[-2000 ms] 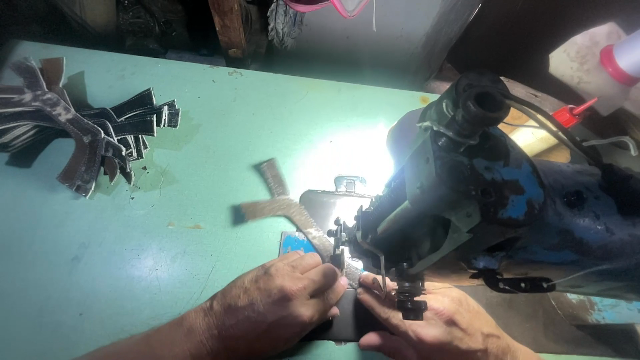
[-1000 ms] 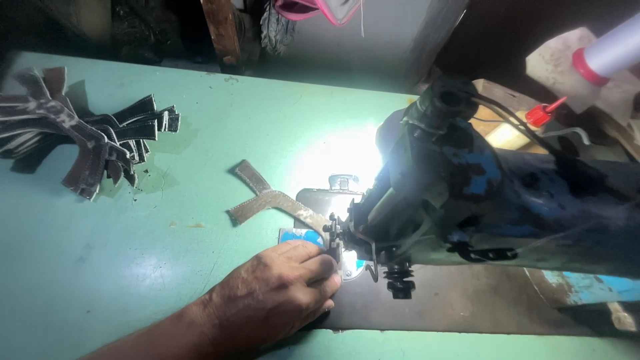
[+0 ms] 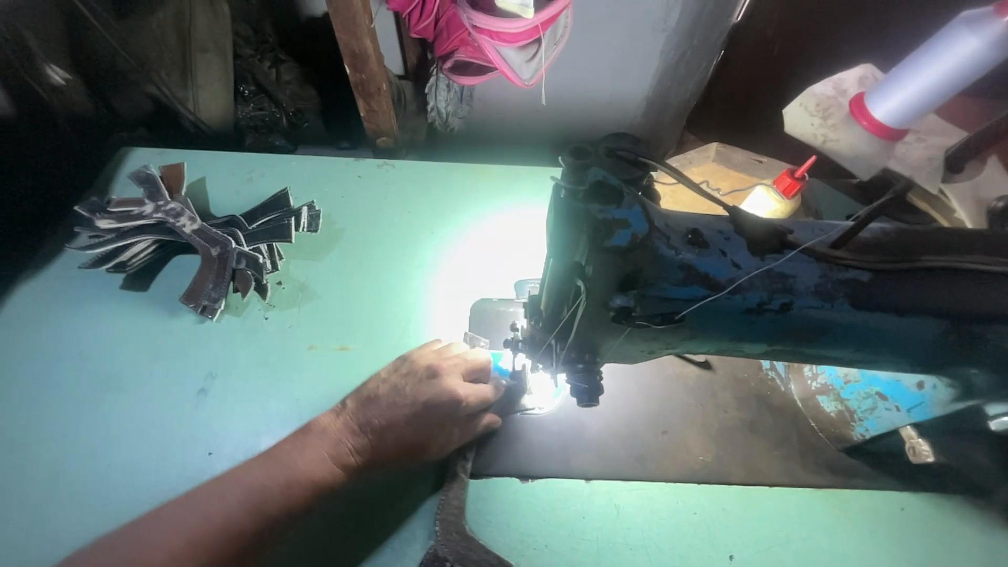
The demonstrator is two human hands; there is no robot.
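Note:
My left hand rests beside the needle area of a worn blue sewing machine, its fingers closed on a dark forked strip. The strip runs from under the hand toward the bottom edge, where it branches. One small end of material shows just beyond my fingertips. A bright light glares around the presser foot and the metal plate. My right hand is out of view. On the left of the green table lies a pile of similar forked strips with pale edges.
The machine's dark bed spans the right side. Behind its arm are a bottle with a red nozzle and a large thread cone. A thread slants above the arm. A pink item hangs beyond the table.
The forked ends, which pointed away to the upper left, now lie toward the bottom edge. My right hand, at the machine two seconds ago, has left the view. The view has shifted.

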